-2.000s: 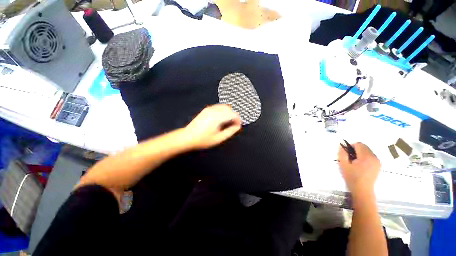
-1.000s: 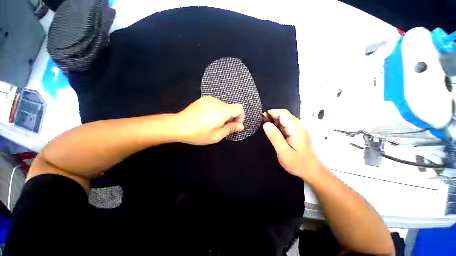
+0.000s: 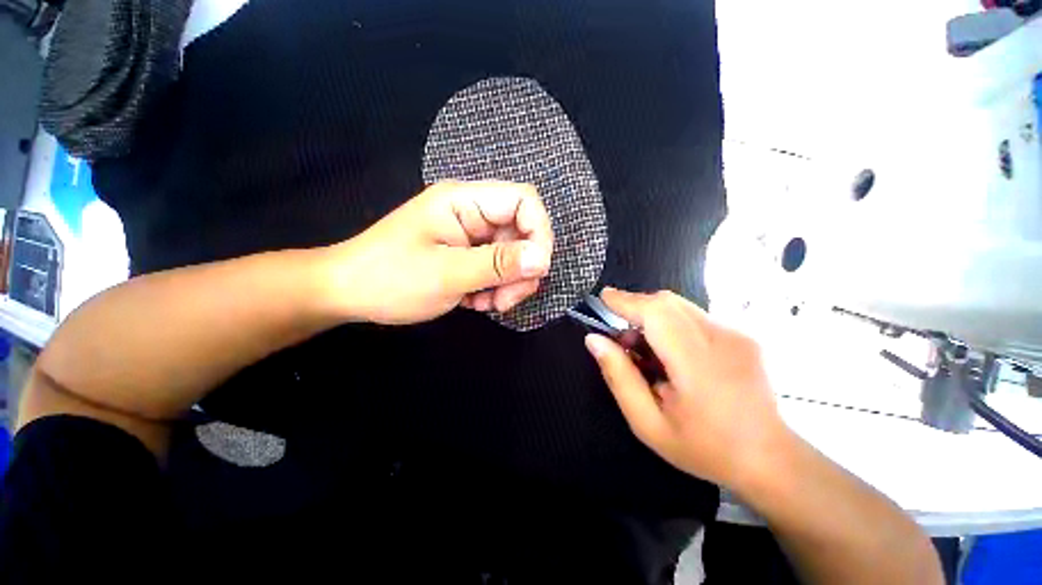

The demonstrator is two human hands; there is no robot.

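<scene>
A black knit panel (image 3: 640, 149) lies spread over the white table in front of me. An oval grey checked elbow patch (image 3: 514, 126) lies on it. My left hand (image 3: 457, 251) is over the patch's lower left part, thumb and fingertips pinched together; whether it holds a thread cannot be seen. My right hand (image 3: 686, 377) holds small thread snips (image 3: 623, 333), with their blades at the patch's lower right edge.
The white sewing machine head (image 3: 914, 183) is at the right, with the presser foot area (image 3: 951, 371) and a dark cable below. A patch stack (image 3: 114, 74) is at upper left. Another grey patch (image 3: 240, 443) shows at lower left.
My right hand came from the right side of the table with the snips to the patch edge. My left hand stays over the patch, fingers pinched. The view has moved closer to the patch.
</scene>
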